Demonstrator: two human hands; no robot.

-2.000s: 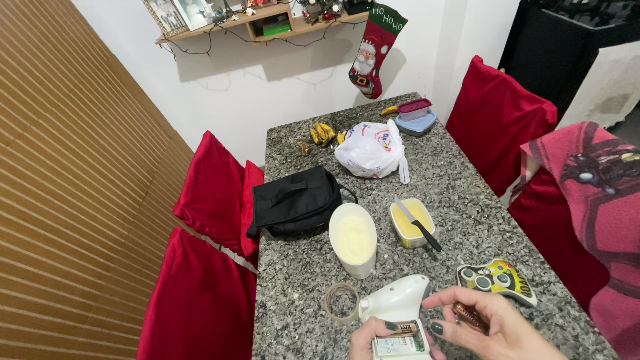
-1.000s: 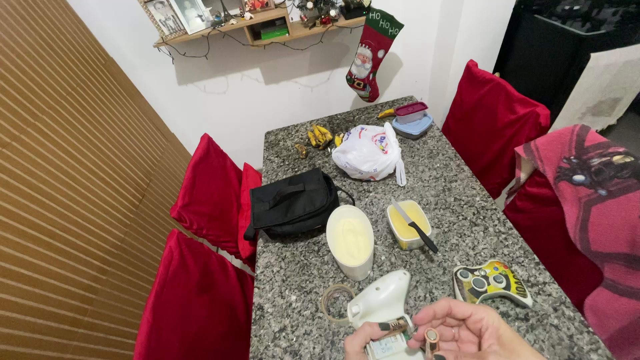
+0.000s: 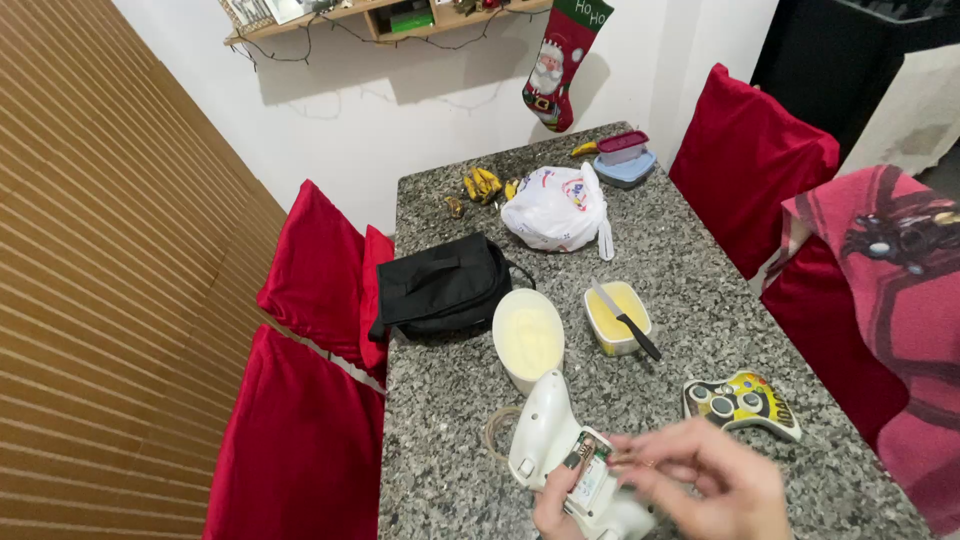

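A white game controller (image 3: 551, 431) is held back side up by my left hand (image 3: 559, 499), its thumb at the battery compartment. One AA battery (image 3: 586, 448) lies in that compartment, beside a printed label. My right hand (image 3: 697, 476), blurred, pinches a small brownish object, likely a battery, at the compartment's right edge. A yellow patterned game controller (image 3: 739, 403) lies face up to the right. Behind the white controller are a tub with pale yellow contents (image 3: 528, 337) and a roll of tape (image 3: 495, 433), partly hidden.
On the granite table (image 3: 442, 390) are a black bag (image 3: 442, 289), a margarine tub (image 3: 600, 330) with a knife (image 3: 634, 328) across it, a white plastic bag (image 3: 559, 210), bananas (image 3: 481, 184) and lidded containers (image 3: 624, 161). Red-covered chairs (image 3: 315, 277) flank it.
The brownish object in my right hand, held apart from the white controller a second ago, is now at its battery compartment. My left hand keeps hold of the controller.
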